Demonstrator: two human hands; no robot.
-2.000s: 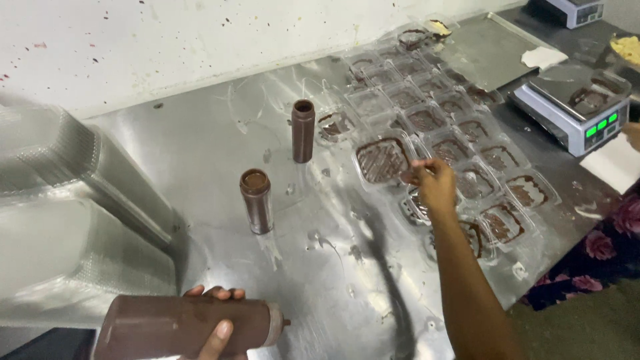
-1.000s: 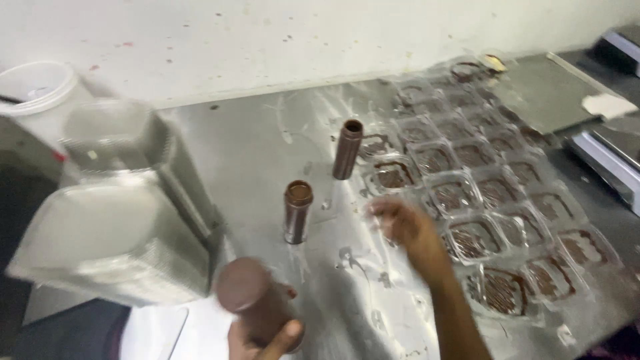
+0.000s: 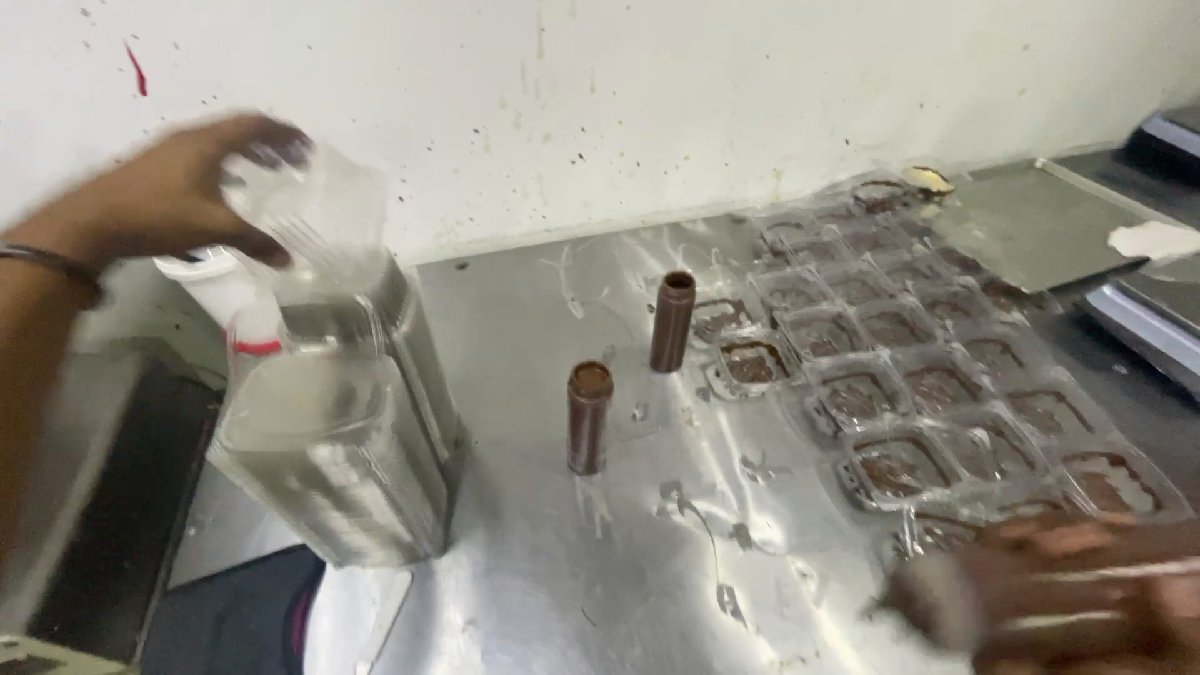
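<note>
My left hand (image 3: 178, 192), blurred, grips a few nested clear plastic containers (image 3: 342, 202) above the rear container stack. A second tall stack of clear containers (image 3: 328, 459) stands in front. At the lower right my right hand (image 3: 1050, 536) is wrapped around a squeeze bottle of chocolate (image 3: 1069, 609), its nozzle pointing left. Two narrow open-topped bottles (image 3: 588, 422) (image 3: 673, 323) of chocolate stand upright mid-table. Right of them, rows of clear trays (image 3: 858, 398) hold piped chocolate; one such tray (image 3: 753, 364) sits at their left edge.
A stained wall (image 3: 562, 112) runs behind the steel table (image 3: 525, 581). A white bucket (image 3: 220, 281) is behind the stacks. At the right are a flat metal tray (image 3: 1041, 225) and parts of two weighing scales (image 3: 1148, 328) (image 3: 1172, 131).
The large squeeze bottle has passed from my left hand to my right. My left hand has moved up to the container stacks and taken hold of containers. The view has shifted left.
</note>
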